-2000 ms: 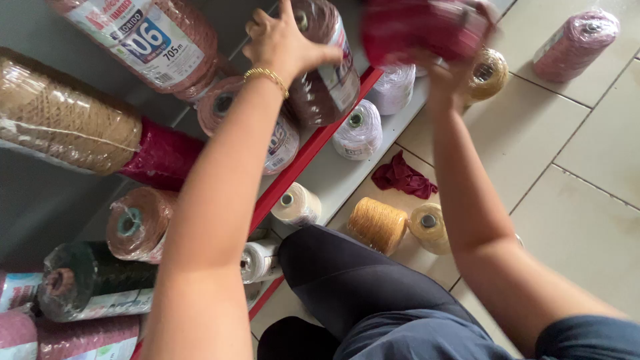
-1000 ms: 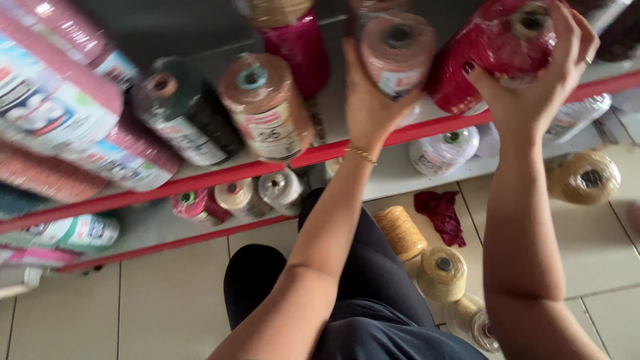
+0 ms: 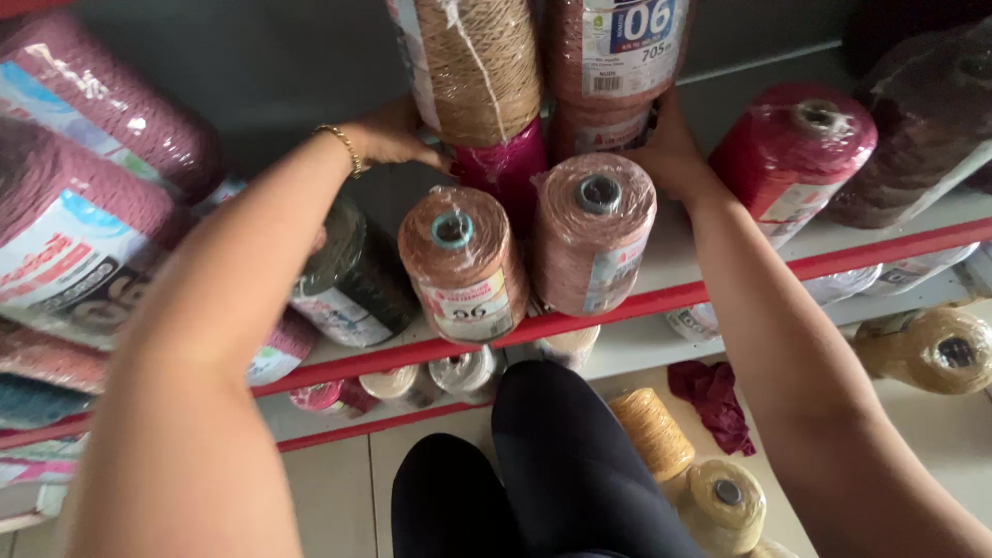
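My left hand [image 3: 399, 139] reaches behind a magenta yarn cone [image 3: 504, 167], its thumb at the cone's side; a tan twisted-yarn cone [image 3: 480, 70] stands on top. My right hand [image 3: 670, 151] is at the side of the stacked dusty-pink cones, the upper one large [image 3: 616, 54] and labelled. The fingers of both hands are partly hidden, so their grip is unclear. In front stand a light brown cone [image 3: 457, 271] with a blue-rimmed core and a wrapped pale pink cone [image 3: 597, 240]. To the right is a crimson cone [image 3: 798, 155].
A red shelf edge [image 3: 682, 298] runs below my hands. Dark green [image 3: 349, 271] and mauve cones [image 3: 101, 101] stand left, a dark brown cone [image 3: 914, 132] right. More cones sit on the lower shelf. Yellow [image 3: 655, 434] and cream cones [image 3: 721, 496] and a maroon crumpled piece [image 3: 713, 403] lie on the floor.
My right hand has let go of the crimson cone, which stands on the shelf. My left hand has left the pale pink cone and moved left to the magenta one. The view has shifted.
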